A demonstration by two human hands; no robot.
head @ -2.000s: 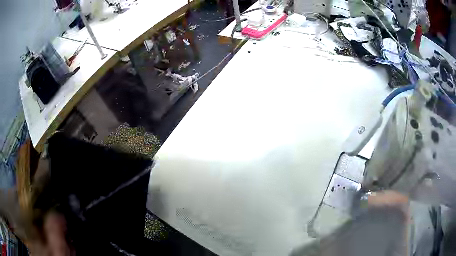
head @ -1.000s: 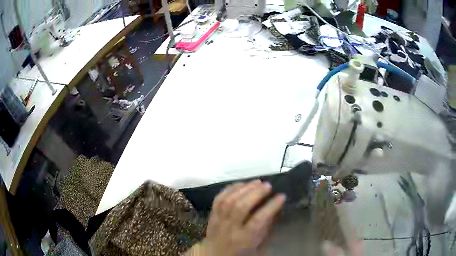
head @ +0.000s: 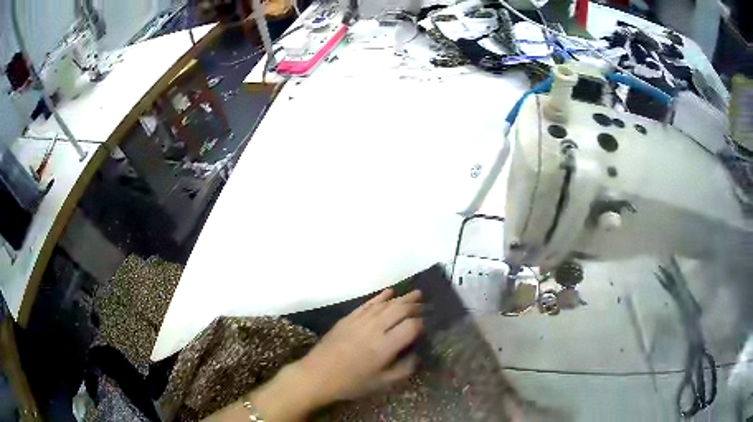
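Note:
My left hand (head: 363,346) lies palm down on a black fabric strip (head: 442,309), fingers slightly apart. The strip's edge runs left from near the needle plate. Speckled brown fabric (head: 239,363) lies bunched left of the hand, and speckled cloth also shows below and right of it. My right hand (head: 532,408) is only a skin-coloured blur at the bottom edge, by the cloth's right edge; its grip is hidden. The cloth ends left of the presser foot area (head: 522,295), apart from it, under the cream sewing machine head (head: 537,189).
Shears (head: 698,383) lie right of the needle on the white table (head: 355,165). A lamp paddle (head: 487,181) stands left of the head. A pink tray (head: 314,53) and fabric scraps (head: 475,37) are at the far side. More speckled cloth (head: 136,305) hangs low left.
The dark cloth and my left hand have come to the table front from the left. Since one second ago, the strip's end has moved left and down, away from the machine head. The camera view has shifted.

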